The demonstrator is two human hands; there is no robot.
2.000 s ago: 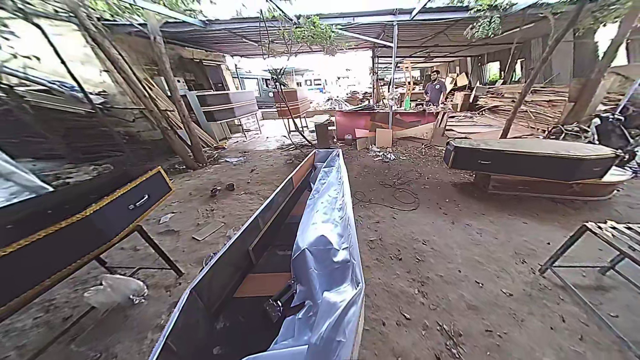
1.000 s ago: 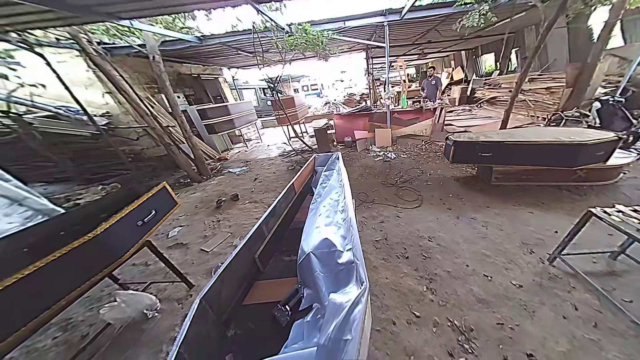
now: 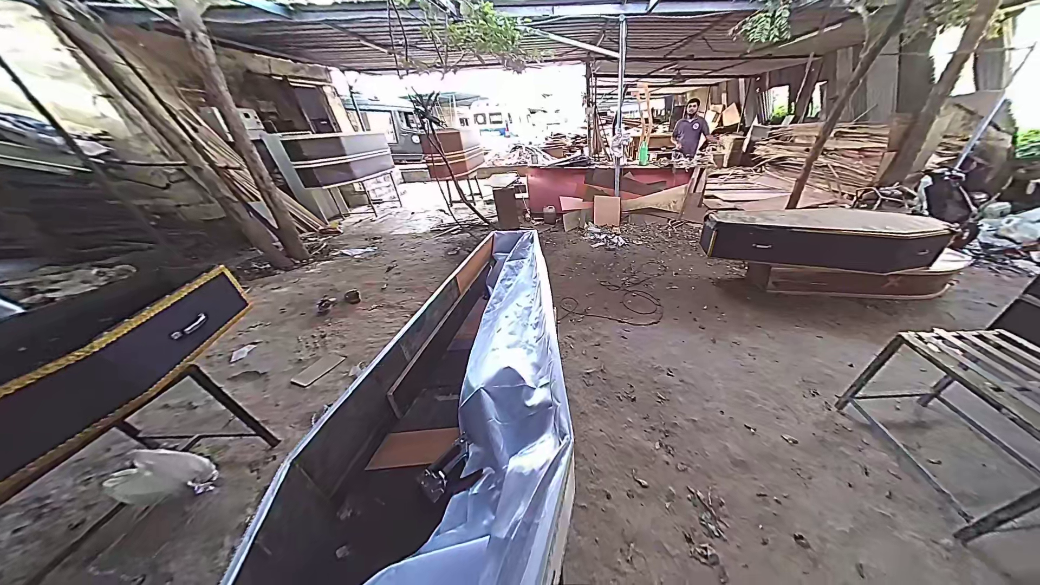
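Observation:
Neither of my hands shows in the head view. An open wooden coffin (image 3: 325,479) stretches away from the bottom edge, its narrow end farthest off. Shiny pale satin-like lining fabric (image 3: 516,398) drapes over its right side and partly down into it. Inside, a dark tool (image 3: 439,479), its exact kind unclear, lies against the fabric, close to a flat brown board piece (image 3: 413,449). The coffin's left inner wall is bare and dark.
A dark coffin with gold trim (image 3: 122,349) rests on a metal stand at left, near a white plastic bag (image 3: 160,475). At right are stacked coffins (image 3: 829,240) and a slatted metal stand (image 3: 975,366). A cable (image 3: 642,305) lies on the dirt; a person (image 3: 691,130) stands behind a red counter (image 3: 556,188).

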